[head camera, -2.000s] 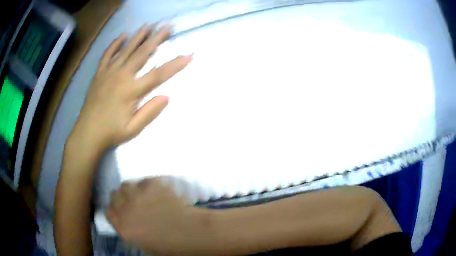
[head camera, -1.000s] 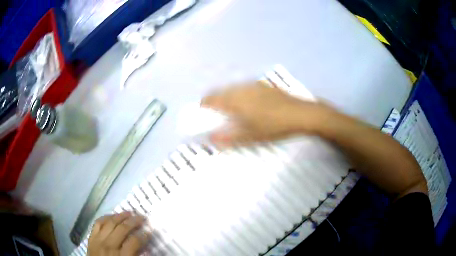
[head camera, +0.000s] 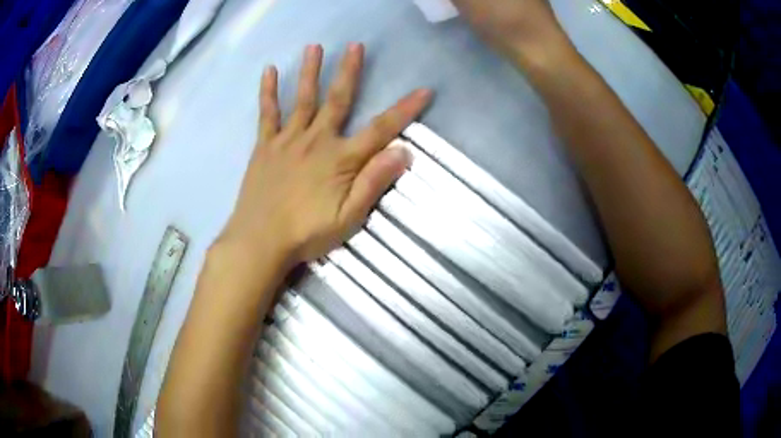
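White slim rods (head camera: 462, 248) lie side by side on the pale worktop (head camera: 223, 171), with some gaps between them. My left hand (head camera: 312, 171) lies spread, palm down, over the upper ends of the rods, its fingers reaching past them onto the worktop. My right hand (head camera: 509, 21) is at the top edge, partly cut off, with a small white block (head camera: 438, 8) at its fingers. The block is also cut off by the top edge.
A steel ruler (head camera: 152, 321) lies at the left. A squat bottle (head camera: 73, 293), a red tray (head camera: 47, 222) and a crumpled white cloth (head camera: 133, 124) are further left. A blue tray (head camera: 111, 68) stands upper left. White printed strips (head camera: 548, 364) line the near edge. Bagged rods (head camera: 741, 248) are at the right.
My left hand has moved up and spread over the rod ends. My right hand has moved away from the rods to the top edge. Gaps now show between rods. The view has shifted.
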